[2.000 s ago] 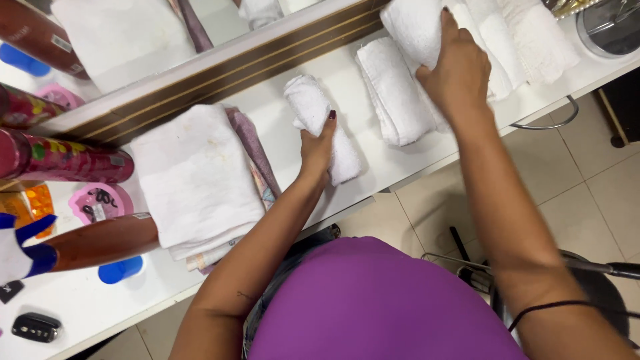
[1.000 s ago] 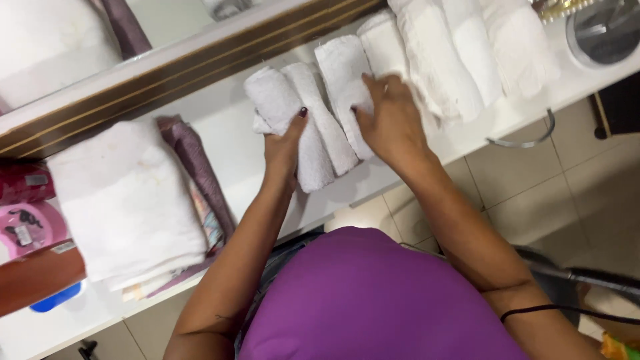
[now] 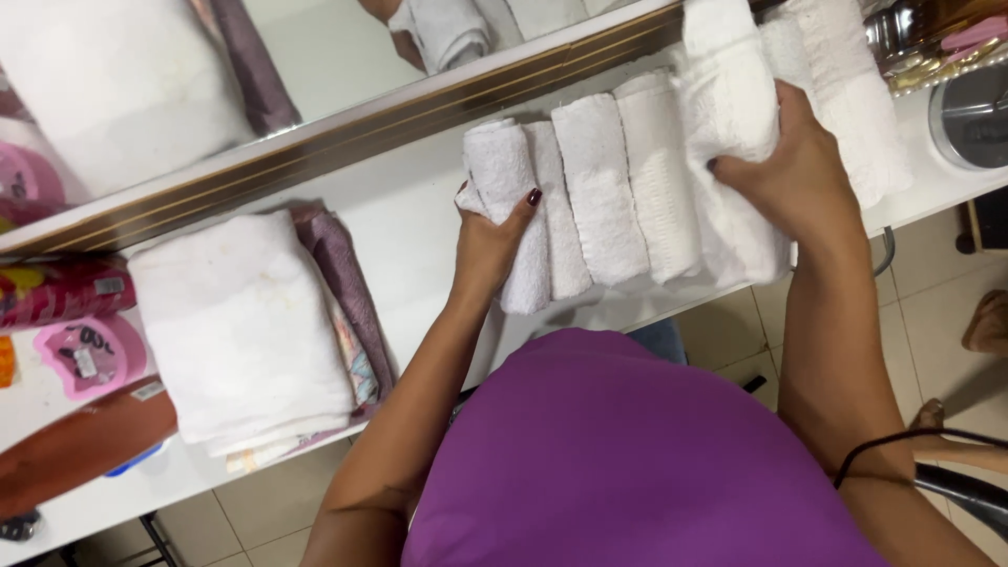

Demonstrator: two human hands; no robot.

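Note:
Several rolled white towels lie side by side on a white counter [image 3: 417, 181]. My left hand [image 3: 492, 244] grips the leftmost rolled towel [image 3: 508, 173], its thumb on top and its fingers mostly hidden behind. Just right of it rest a narrow roll [image 3: 557, 213], a wider roll [image 3: 602, 189] and a roll with a ribbed band [image 3: 660, 173]. My right hand [image 3: 795, 165] clasps a larger white towel [image 3: 728, 102] from its right side, thumb across the front. More white towels [image 3: 846, 94] lie beyond that hand.
Folded white towels [image 3: 236, 323] and a mauve towel [image 3: 346, 276] are stacked at left, beside a pink container [image 3: 94, 358] and a reddish-brown bottle [image 3: 87, 441]. A mirror [image 3: 339, 63] runs behind the counter. A round dark-topped container [image 3: 972, 118] sits at right. A person's foot [image 3: 988, 323] shows on the floor.
Two seconds ago the rolls near my hands stood apart; now they lie close together. My right hand has moved from one roll to a towel farther right. The view has shifted.

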